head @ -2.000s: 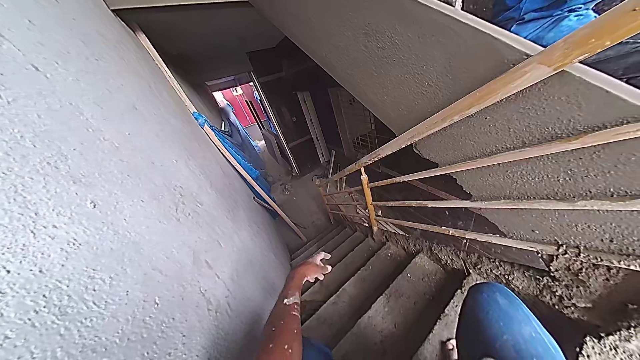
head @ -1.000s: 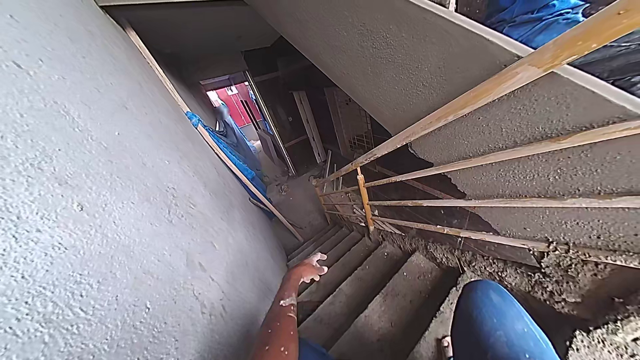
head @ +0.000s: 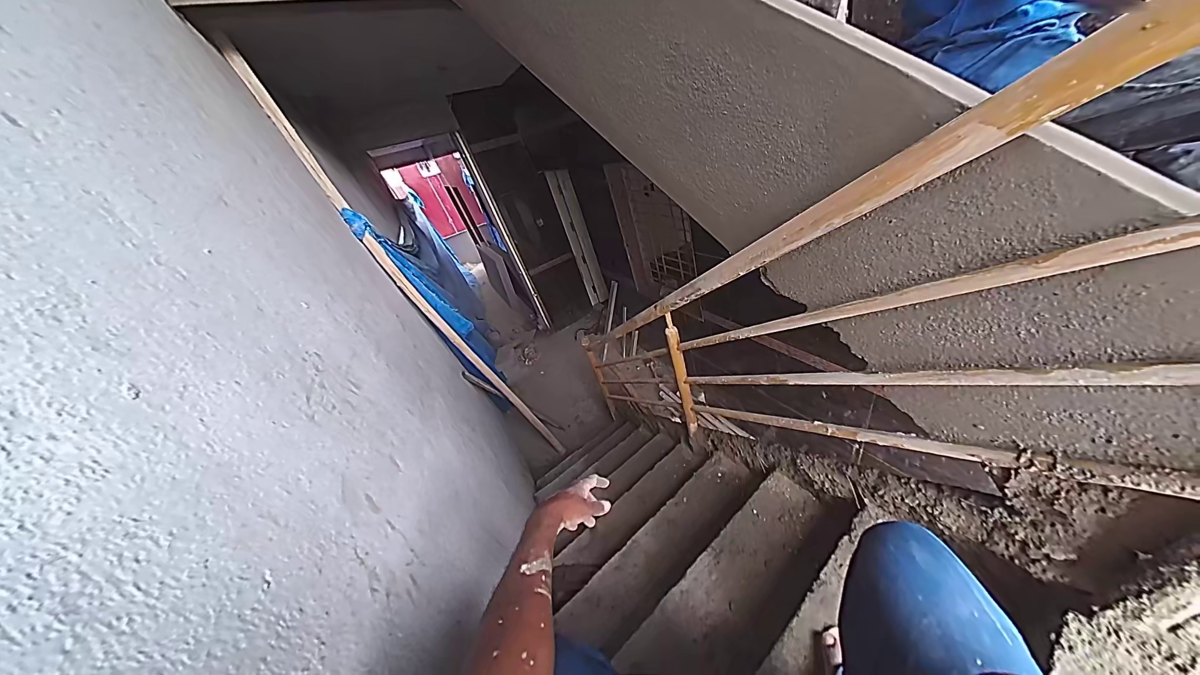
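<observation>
My left hand (head: 576, 504) is held out over the concrete stairs (head: 656, 553), near the foot of the grey plastered wall (head: 281, 375). Its fingers are apart and nothing is in them; pale plaster or cement coats the fingers and spots the forearm. My right hand is out of the frame. My bent knee in blue trousers (head: 923, 600) shows at the lower right, with part of a bare foot (head: 829, 647) beside it. A yellow-painted stair railing (head: 900, 183) with several bars runs along the right side of the stairs.
Wet-looking mortar (head: 1041, 511) lies in lumps along the right stair edge. A long wooden batten (head: 441, 323) leans against the left wall by a blue tarpaulin (head: 427, 281). Below are a landing, a bright doorway (head: 436, 197) and leaning boards (head: 575, 234). A plastered sloping slab (head: 694, 103) rises above.
</observation>
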